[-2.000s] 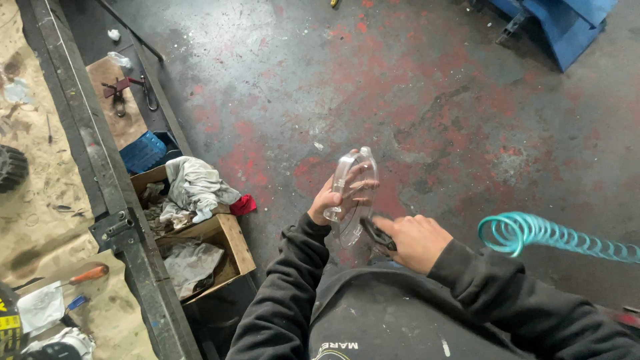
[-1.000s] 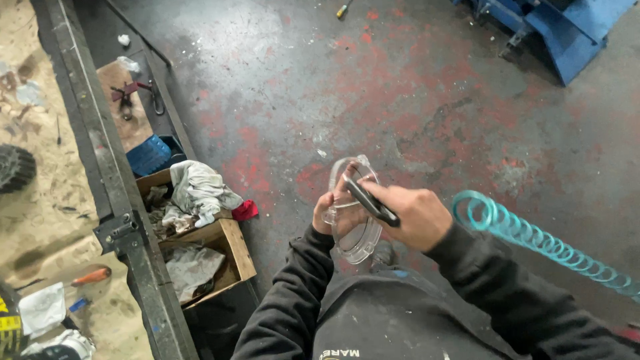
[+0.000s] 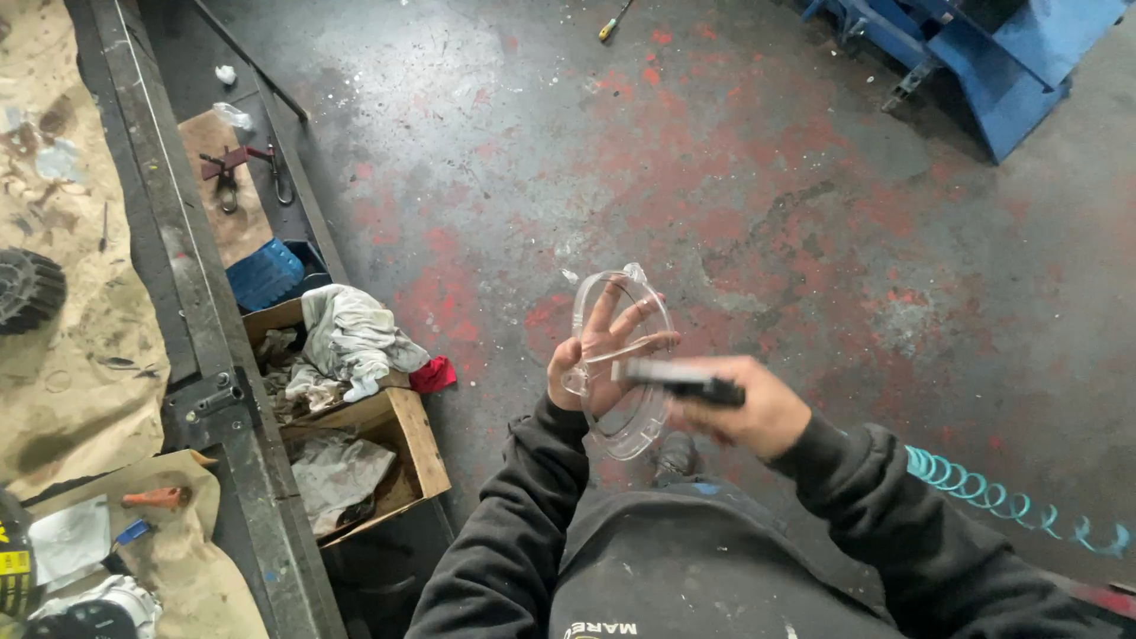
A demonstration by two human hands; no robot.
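A clear plastic cover (image 3: 626,441), rounded with a raised rim and small tabs, is held upright in front of my body. My left hand (image 3: 603,355) grips it from behind, thumb at its left edge, with the spread fingers visible through the plastic. My right hand (image 3: 750,404) is closed around a dark-handled tool (image 3: 683,382) with a pale, flat front part. The tool is motion-blurred, so its exact kind cannot be told. Its front end overlaps the right side of the cover; whether they touch cannot be told.
Left is a workbench with a metal edge (image 3: 191,257) and stained paper (image 3: 80,355). Beside it are a cardboard box (image 3: 417,444), rags (image 3: 355,342) and a blue bin (image 3: 266,273). A teal coiled hose (image 3: 985,493) hangs right. Blue metal equipment (image 3: 1003,80) and a screwdriver (image 3: 609,29) are farther off.
My right hand has moved with the tool relative to the cover, and the tool now points left across it. The left hand's fingers are more spread behind the cover than before.
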